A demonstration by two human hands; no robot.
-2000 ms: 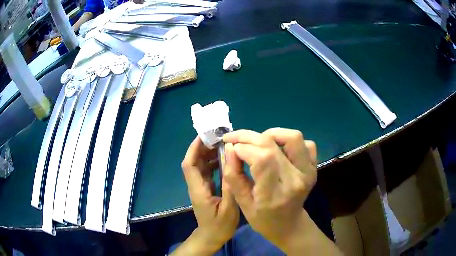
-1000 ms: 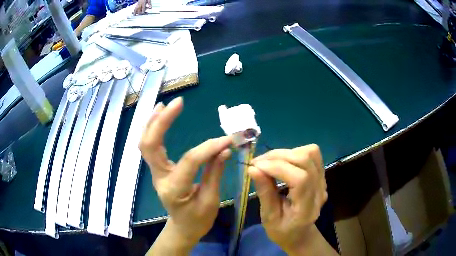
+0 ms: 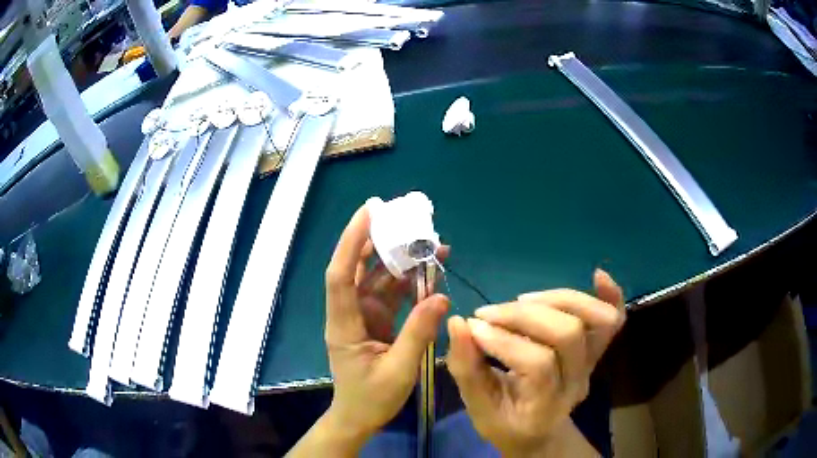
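A white lobed joint cover (image 3: 402,225) sits at the upper end of a slim lamp arm (image 3: 426,376) that stands on edge towards my lap, its narrow side showing a yellow-gold line. My left hand (image 3: 372,335) holds the arm just under the cover, fingers behind and thumb in front. A dark wire (image 3: 468,284) and a thin white one run from the cover's round hole towards my right hand (image 3: 528,358). My right thumb and index fingertips pinch a wire end; which wire is hard to tell.
Fanned white arms (image 3: 280,250) with round end discs lie left. More arms (image 3: 309,45) lie on a padded board (image 3: 367,116). A loose joint cover (image 3: 459,117) is ahead, a single arm (image 3: 645,148) right. A carton (image 3: 752,385) is below right, a crumpled clear bag (image 3: 24,261) far left.
My left hand has closed around the arm under the cover, after its fingers were spread. My right fingertips have moved away from the hole with the wires. The view has shifted slightly.
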